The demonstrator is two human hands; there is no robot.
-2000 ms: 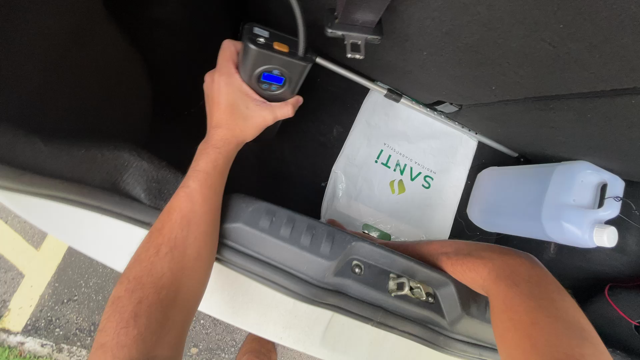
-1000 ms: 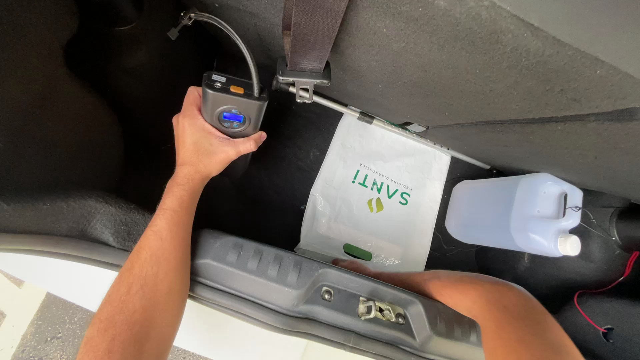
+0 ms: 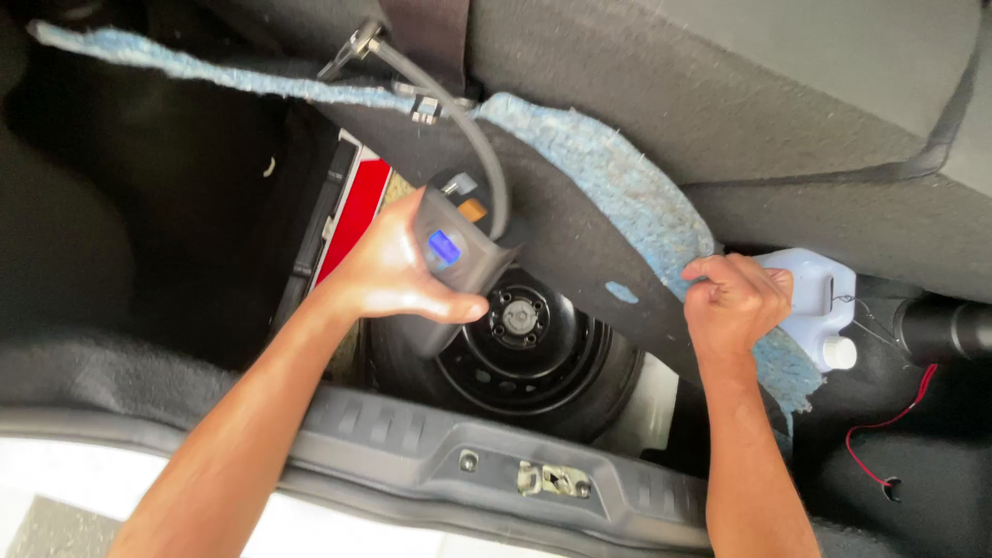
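My left hand [image 3: 403, 271] is closed around a dark grey portable tyre inflator [image 3: 461, 256] with a lit blue display, blurred by motion. Its braided hose [image 3: 473, 132] curves up to a valve connector [image 3: 366, 39]. With my right hand [image 3: 732, 298] I grip the edge of the lifted boot floor carpet [image 3: 620, 178], whose blue felt backing shows. Beneath the carpet lies a spare wheel [image 3: 521, 318] with a black steel rim, just below and right of the inflator.
A translucent plastic jug [image 3: 810, 287] with a white cap stands behind my right hand. A red warning-triangle part or case [image 3: 356, 209] lies left of the wheel. The boot sill with its metal latch [image 3: 554, 479] runs along the front; a red cord [image 3: 891, 422] is at right.
My right hand has lifted the floor carpet, uncovering the spare wheel. The white bag that lay on the carpet is out of sight. My left hand still holds the inflator, now above the wheel.
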